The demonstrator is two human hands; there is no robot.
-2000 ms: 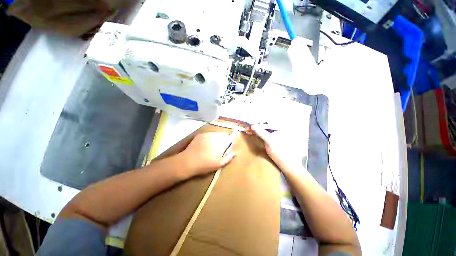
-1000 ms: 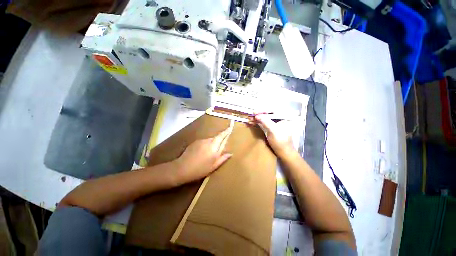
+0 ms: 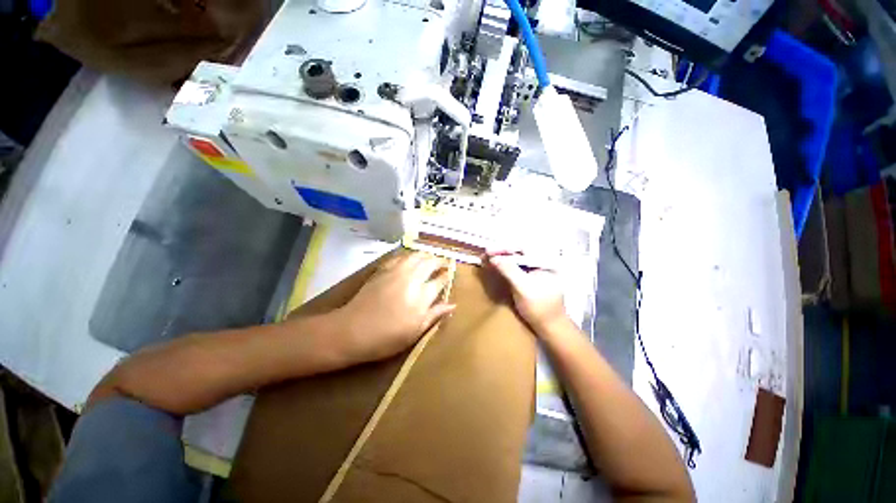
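Observation:
A large tan-brown bag body (image 3: 442,393) lies below the needle area, its narrow end against a pale clamp frame (image 3: 580,314). A pale binding strip (image 3: 378,408) runs down it. A red-brown strip (image 3: 450,243) shows in the frame's slot. My left hand (image 3: 393,303) rests flat on the body, fingertips near the slot, thumb apart on the pale strip. My right hand (image 3: 531,290) is at the slot's right end, fingers pinched on a thin dark tool (image 3: 533,268); its grip is partly hidden. The needle tip is not clear.
The white machine head (image 3: 314,138) stands above the slot, with a blue hose (image 3: 528,44). Grey metal plates (image 3: 187,265) flank it. A black cable (image 3: 639,329) and a small brown patch (image 3: 764,427) lie right. A control panel (image 3: 702,20) is behind right.
The camera view has shifted. My left fingertips have come closer to the slot than a second ago. The red-brown strip shows more fully than two seconds ago. My right hand stays at the slot's right end.

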